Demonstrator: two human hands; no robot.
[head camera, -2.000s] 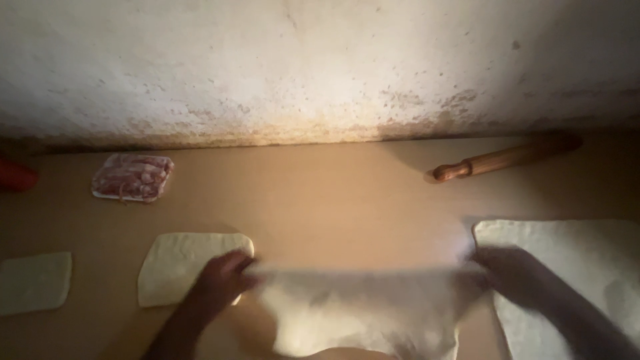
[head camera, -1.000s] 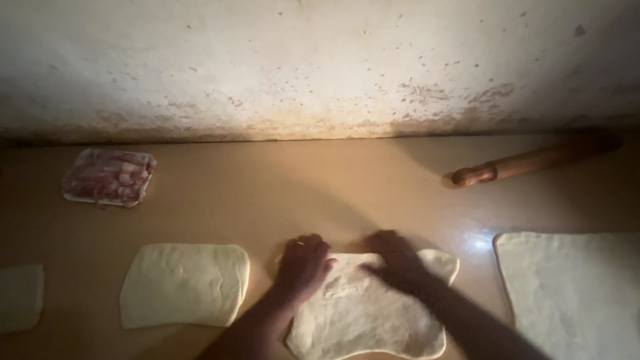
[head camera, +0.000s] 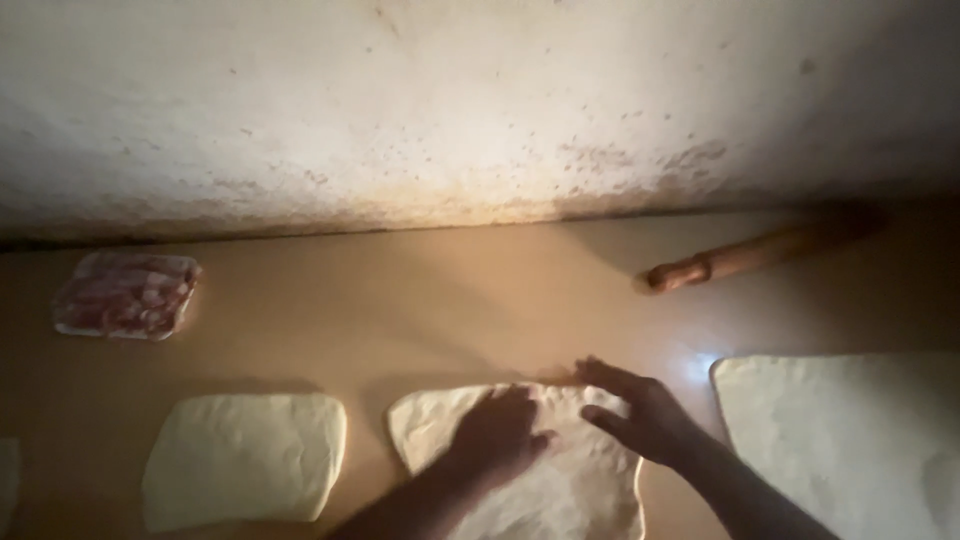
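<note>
A sheet of dough (head camera: 555, 495) lies on the table at the lower middle. My left hand (head camera: 502, 431) rests on its upper part, fingers bent and pointing away from me. My right hand (head camera: 637, 409) is at the sheet's upper right corner, thumb and fingers spread, fingertips by the far edge. Neither hand appears to grip the dough. To the left lies a smaller piece of flattened dough (head camera: 247, 461). On the right is a larger dough sheet (head camera: 840, 435), cut off by the frame.
A wrapped tray of raw meat (head camera: 127, 296) sits at the back left of the table (head camera: 450, 300). A wooden rolling pin (head camera: 742, 259) lies at the back right, its far end in shadow. A stained wall (head camera: 450, 112) runs behind. Another dough piece (head camera: 7, 480) shows at the left edge.
Two seconds ago both hands held the dough sheet up by its far corners; it now lies on the table. Since one second ago, my left hand has moved onto the sheet's upper part.
</note>
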